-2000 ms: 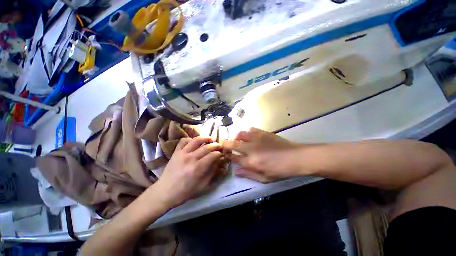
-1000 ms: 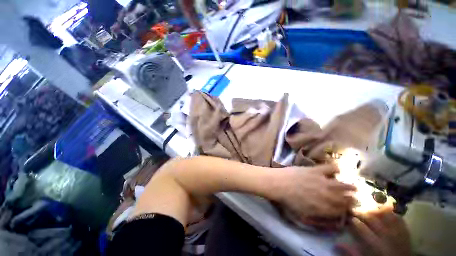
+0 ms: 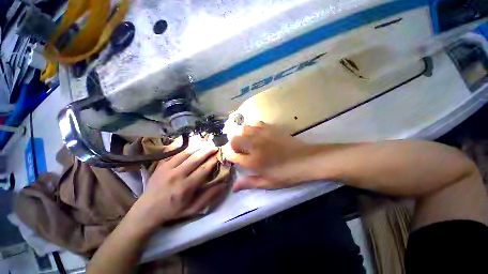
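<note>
Brown shell fabric (image 3: pixel 88 203) lies in soft folds left of the needle, with a pale lining strip (image 3: pixel 131 181) showing. My left hand (image 3: pixel 184 182) lies spread on the brown fabric beside the lit presser foot (image 3: pixel 216 136), fingertips close to it. My right hand (image 3: pixel 267 158) is just right of the foot, its thumb and forefinger pinching the seam edge (image 3: pixel 227 160); its lower fingers are off the cloth. The needle tip is lost in glare and behind the fingers. The white sewing machine head (image 3: pixel 315 69) stands above both hands.
A shiny curved metal guard (image 3: pixel 68 131) juts out at the head's left end. Yellow coil (image 3: pixel 88 32) sits on top of the head. The white table edge (image 3: pixel 257 211) curves in front. Brown bundled pieces (image 3: pixel 393 235) lie at lap level, lower right. A blue patch (image 3: pixel 35 158) is on the table, left.
The view swung left over the heap a second ago and is now back on the machine, closer than in the earliest frame. Both hands remain at the needle, with the left now flatter on the cloth.
</note>
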